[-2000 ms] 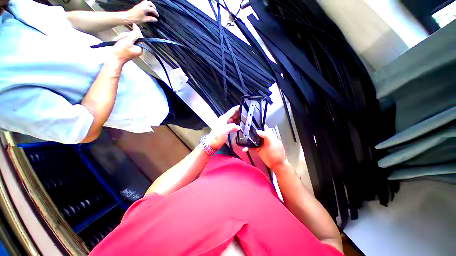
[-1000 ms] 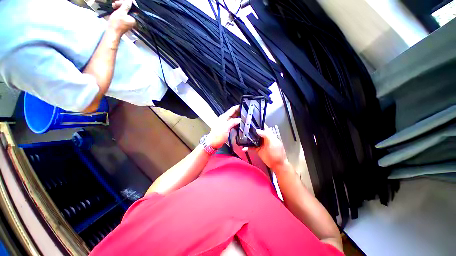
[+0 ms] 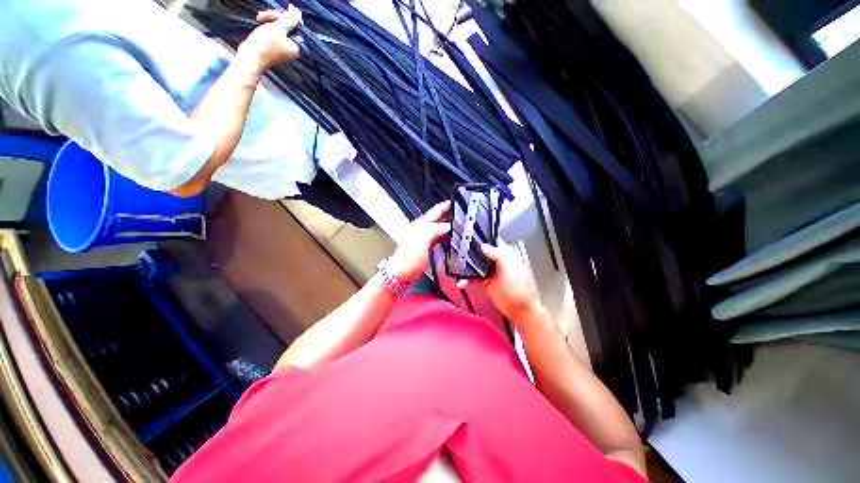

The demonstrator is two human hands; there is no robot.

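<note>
A black smartphone [image 3: 474, 229] is held upright in front of my red top, over the table's near edge, with its screen towards me. My left hand [image 3: 422, 243] grips its left side, with a watch or bracelet on the wrist. My right hand [image 3: 506, 277] holds its lower right corner, thumb at the screen. Just beyond the phone lies a dense pile of narrow black strips [image 3: 377, 90]. A larger, darker heap of black strips [image 3: 603, 179] lies to the right and hangs over the table edge.
A co-worker in a pale shirt [image 3: 123, 94] stands at the left with a hand at the strip pile. A blue bin [image 3: 80, 196] is behind them. A dark rack with blue bars [image 3: 179, 325] stands lower left. A grey-green curtain [image 3: 802, 208] hangs at the right.
The co-worker first leaned left, drawing the hand back, then moved it right over the pile again. The blue bin has come into view. My hands and the phone have hardly moved.
</note>
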